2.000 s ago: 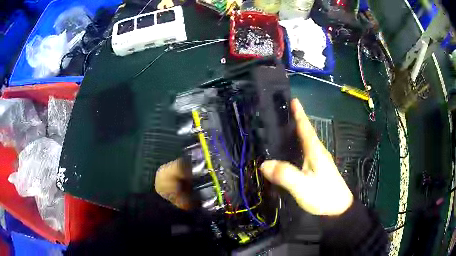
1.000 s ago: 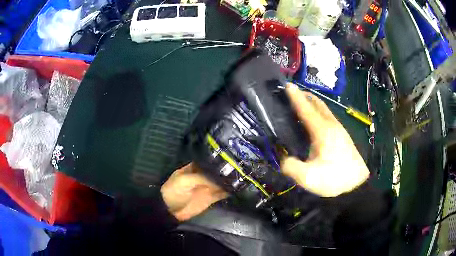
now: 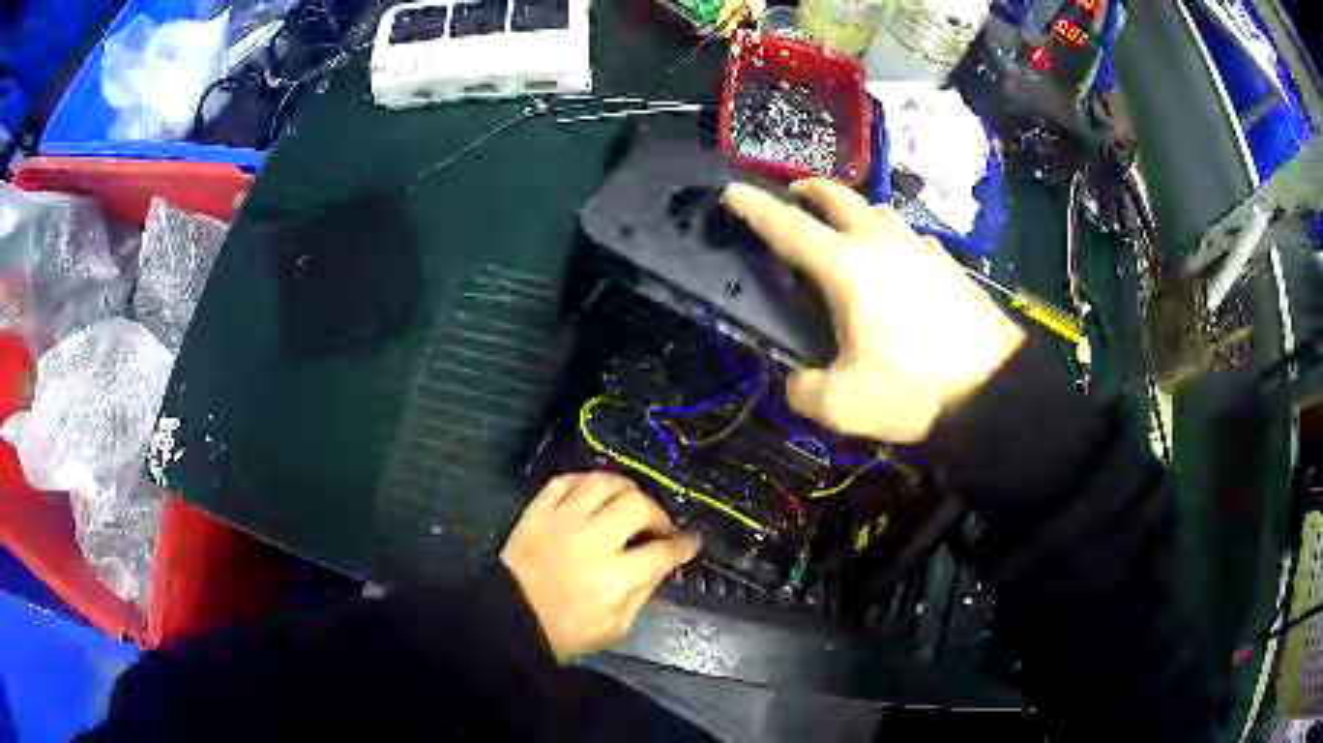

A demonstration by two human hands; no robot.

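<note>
The black socket unit housing (image 3: 697, 247) lies open in front of me, tilted, with its inside facing up. Yellow wire (image 3: 675, 479) and blue wires (image 3: 711, 407) run across its inside. My right hand (image 3: 907, 319) is spread over the upper right of the housing, fingertips on its black wall and thumb at the wall's lower edge. My left hand (image 3: 595, 559) is at the lower left edge of the housing, fingers bent, thumb and index close together near the yellow wire. Whether it pinches anything is hidden.
A flat black bottom cover (image 3: 345, 273) lies left. A white power strip (image 3: 479, 55), red screw tray (image 3: 798, 116) and small blue bin (image 3: 943, 160) stand behind. A yellow-handled screwdriver (image 3: 1052, 317) lies right. A red crate (image 3: 218, 566) holds bubble-wrapped items.
The housing has turned and tipped lower, showing more of its inside. My right hand has moved up and left onto its wall. My left hand has come from beneath to the lower left edge.
</note>
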